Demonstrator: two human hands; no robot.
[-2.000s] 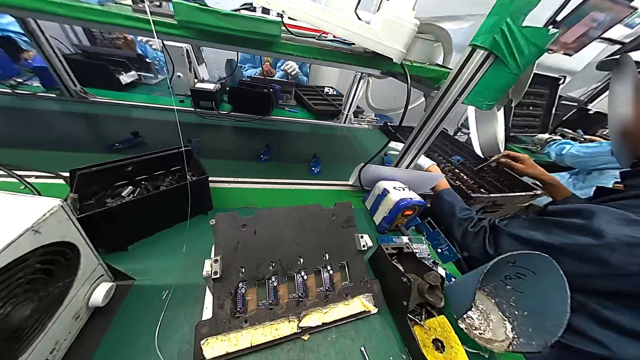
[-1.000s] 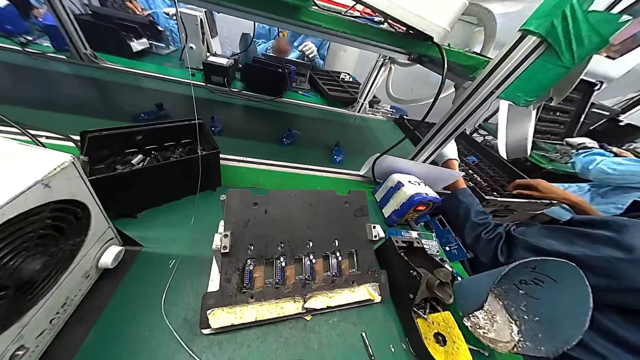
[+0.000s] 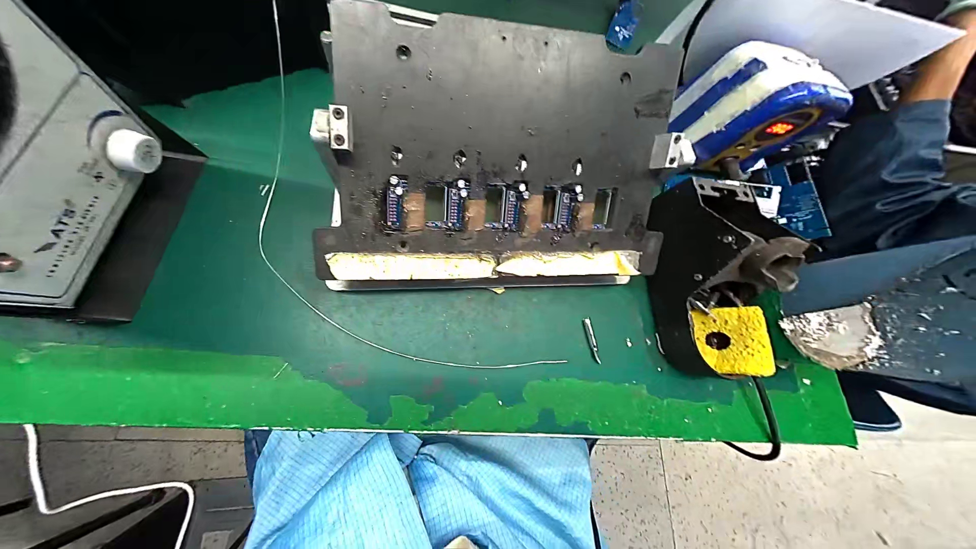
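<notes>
Neither my left hand nor my right hand shows in the head view. A black fixture plate (image 3: pixel 488 99) lies on the green bench mat, with several small blue circuit boards (image 3: pixel 455 206) standing in its slots. Yellowed tape or foam (image 3: pixel 412 266) runs along its near edge, and a metal clamp block (image 3: pixel 339 127) sits on each side. A thin solder wire (image 3: pixel 305 305) curves from the top left to below the plate. Near the wire's end lies a soldering iron tip (image 3: pixel 592 340). Right of the plate stands a black soldering iron stand (image 3: pixel 686 267) with a yellow sponge (image 3: pixel 733 341).
At left is a fume extractor (image 3: pixel 61 191) with a white knob. A blue and white soldering station (image 3: pixel 762 107) with a red display stands behind the iron stand. A blue-grey container with solder dross (image 3: pixel 839 335) is at right, beside a co-worker's dark sleeve (image 3: pixel 877 168).
The view has tipped down sharply, so that the bench's front edge and my light blue garment now show. Nothing on the fixture has plainly changed.
</notes>
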